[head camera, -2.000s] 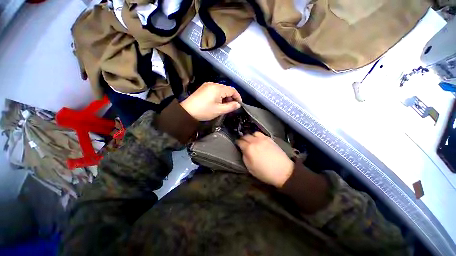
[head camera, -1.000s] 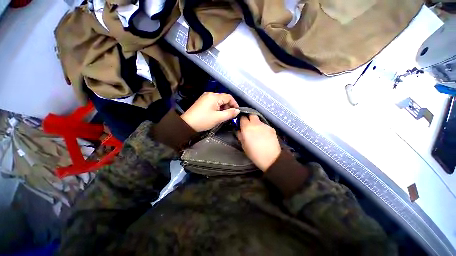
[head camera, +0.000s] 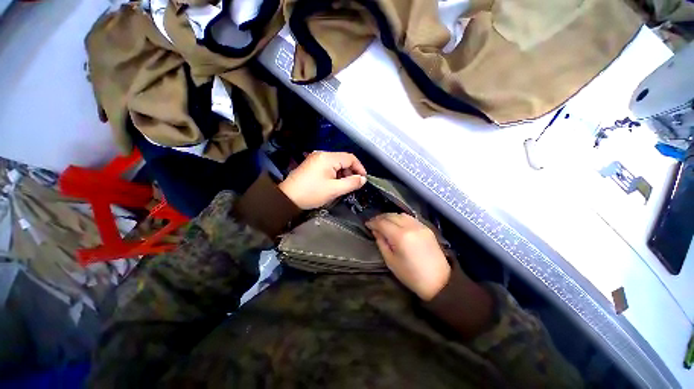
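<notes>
A grey-brown zipped pouch (head camera: 331, 241) lies on my lap, below the table edge. Its mouth is open and shows a dark inside with small things I cannot make out. My left hand (head camera: 323, 179) pinches the pouch's upper rim between thumb and fingertips. My right hand (head camera: 412, 251) is at the near side of the opening, its fingertips bent over the rim and partly hidden. Whether it holds anything cannot be seen.
Tan garment pieces (head camera: 456, 68) with dark edging cover the far table and hang at its left. A printed ruler (head camera: 487, 220) runs along the edge. A red stool (head camera: 106, 205) and cut pieces (head camera: 38, 228) are left; a phone (head camera: 673, 220) and machine head (head camera: 666, 87) right.
My right hand has drawn back from inside the pouch toward me and to the right. The mouth looks wider than a second ago. My left hand stays at the rim.
</notes>
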